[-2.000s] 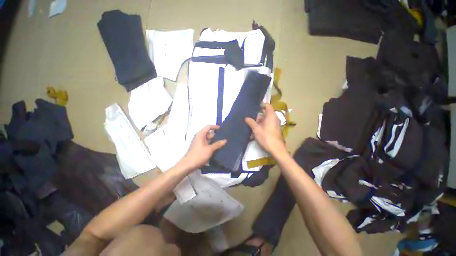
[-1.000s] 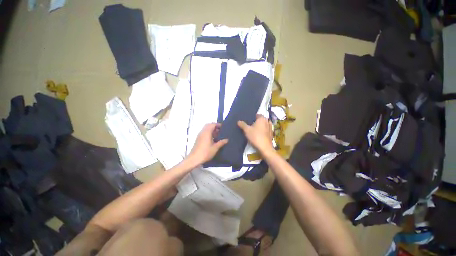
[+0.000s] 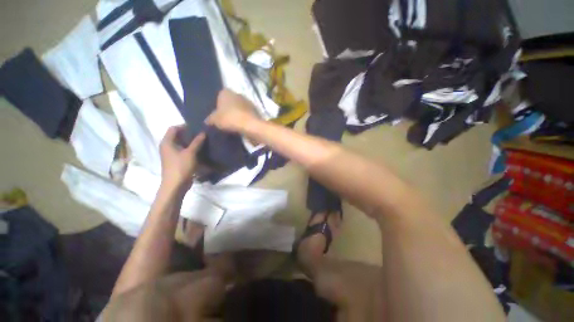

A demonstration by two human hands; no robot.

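A long dark cut piece lies over the mixed white-and-navy bundle at upper left of centre. My left hand is at its lower left edge, thumb on the dark cloth, fingers partly hidden. My right hand pinches its lower right side. A narrow navy strip lies on the white just left of the piece. More dark cloth shows below my hands. Mustard ties lie crumpled along the bundle's right side.
Loose white pieces and a folded dark piece lie left. A pale sheet is near my feet. Dark-and-white bundles lie upper right. Red packages are at the right edge, a dark heap at lower left.
The view has swung right and down, so the bundle sits further up and left, and the red packages show. Both hands remain at the dark piece, now closer together near its lower part.
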